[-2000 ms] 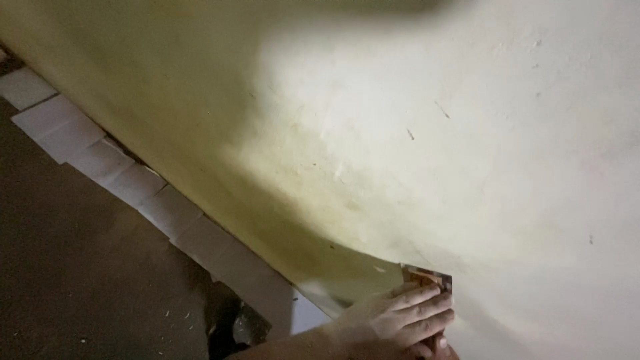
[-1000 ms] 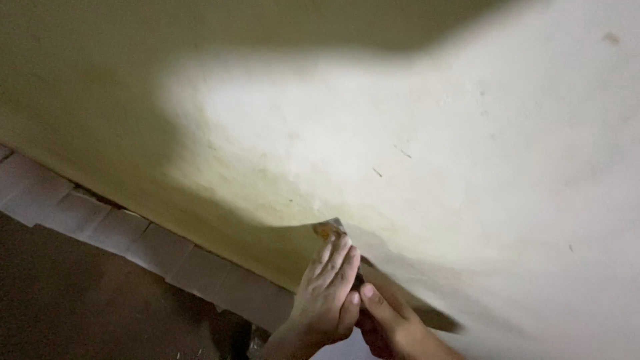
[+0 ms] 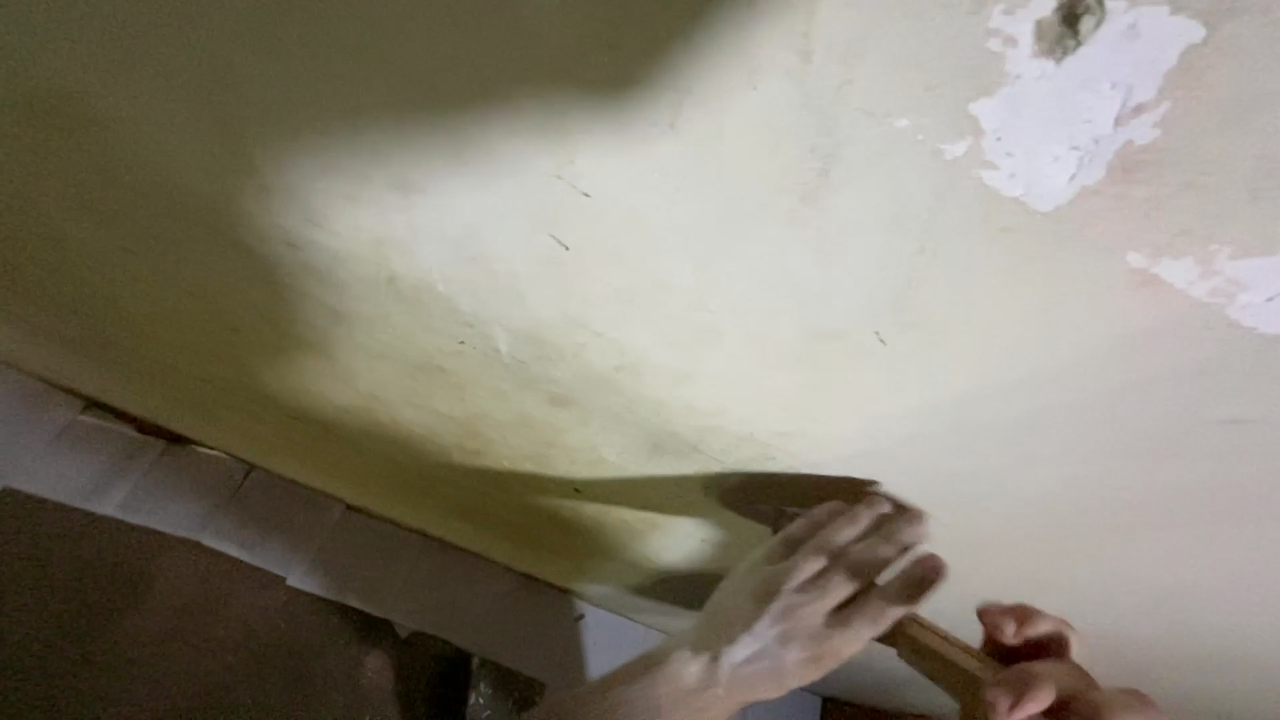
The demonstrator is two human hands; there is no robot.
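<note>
My left hand (image 3: pixel 815 595) reaches in from the bottom, its fingers laid over the front of a wooden-handled tool against a pale, yellowish wall (image 3: pixel 700 300). Whitish residue marks the back of this hand. The tool's wooden handle (image 3: pixel 940 655) comes out below my left palm and runs down to the right. Around its lower end, at the bottom right, are the fingers of my right hand (image 3: pixel 1045 665). The working end of the tool is hidden under my left hand, and blur hides its details.
Rough white patches (image 3: pixel 1070 110) mark the wall at upper right, one beside a small hole (image 3: pixel 1070 25). Pale overlapping sheets or tiles (image 3: pixel 280 520) line the wall's foot at left, beside a dark floor (image 3: pixel 130 610). A dark object (image 3: pixel 435 675) stands at the bottom.
Both hands and the tool have moved right along the wall since one second ago. The view has shifted, bringing the white wall patches in.
</note>
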